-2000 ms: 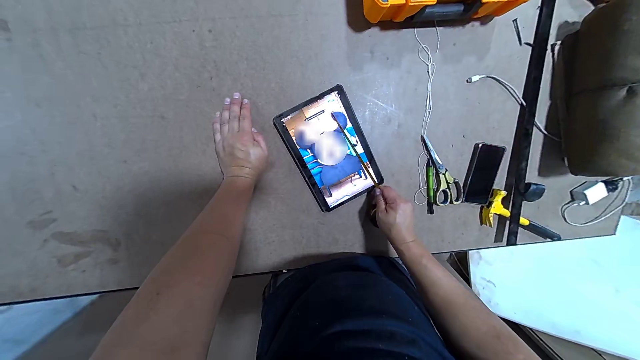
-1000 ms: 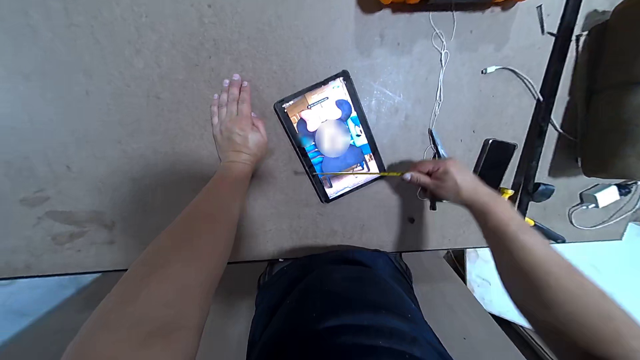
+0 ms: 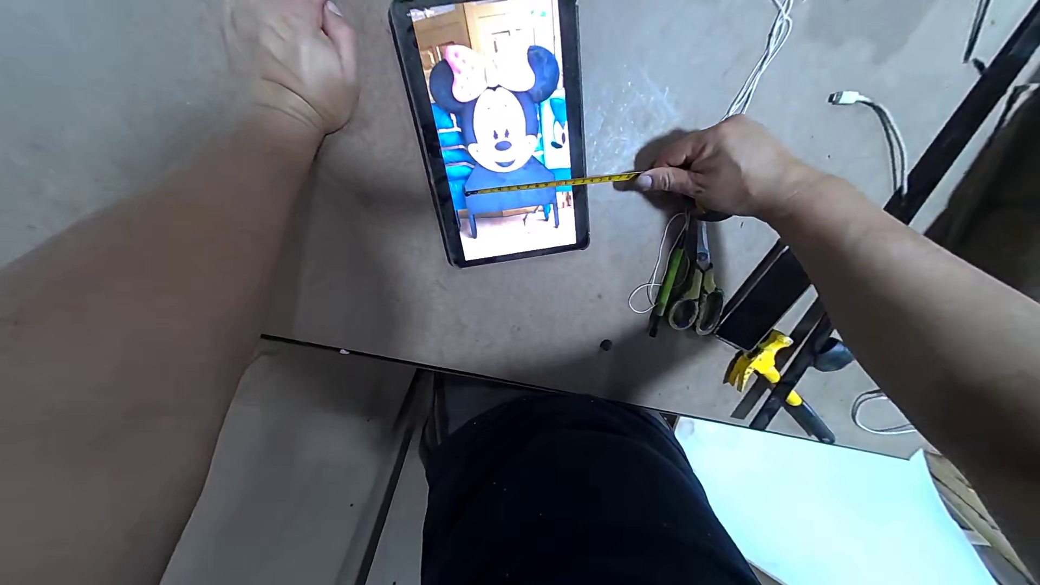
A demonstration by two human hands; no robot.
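A tablet in a black case lies on the table, its screen lit with a picture of a cartoon-mouse chair. My right hand grips a yellow measuring tape, whose blade stretches left across the lower part of the screen. The tape's case is mostly hidden under that hand. To the left of the tablet, my left hand rests on the table and seems to hold nothing; its fingers are partly cut off by the top edge of the view.
Below my right hand lie scissors, a green-bodied tool and a white cord. Farther right are a black phone, a yellow-headed hammer, a long black bar and a cable plug. White sheets lie below the table edge.
My right hand has moved from the tablet's lower right corner out to the right, and the yellow tape blade now spans the screen. The view has shifted closer to the table.
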